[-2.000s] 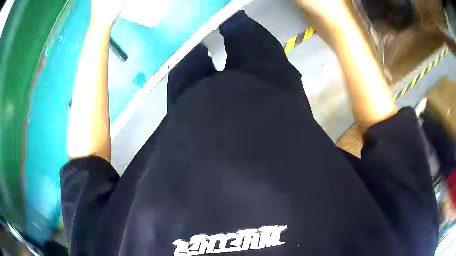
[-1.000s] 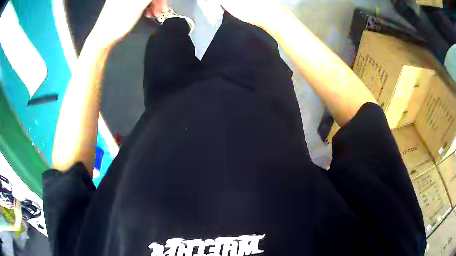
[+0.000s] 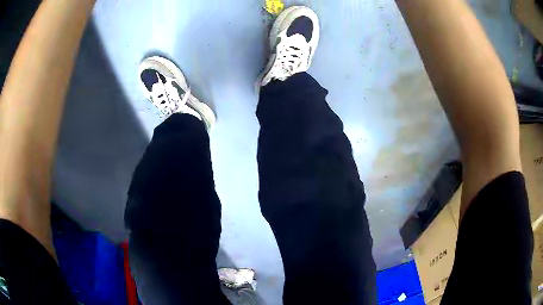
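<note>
Both of my hands are out of the picture, cut off by its top edge. My left forearm runs up the left side and my right forearm runs up the right side, so what the hands hold is hidden. Nearest in front of me is the grey-blue floor, with my two white and black shoes and dark trouser legs over it. A yellow mark lies on the floor at the top, by the right shoe.
Brown cartons with black print stand at the lower right, beside a black flat object. A blue object is near them. Blue and red objects are at the lower left. A whitish crumpled thing lies between my legs.
The view has turned away from the blue-green bench to the floor and my shoes. My forearms have spread apart, and my hands have passed beyond the top edge.
</note>
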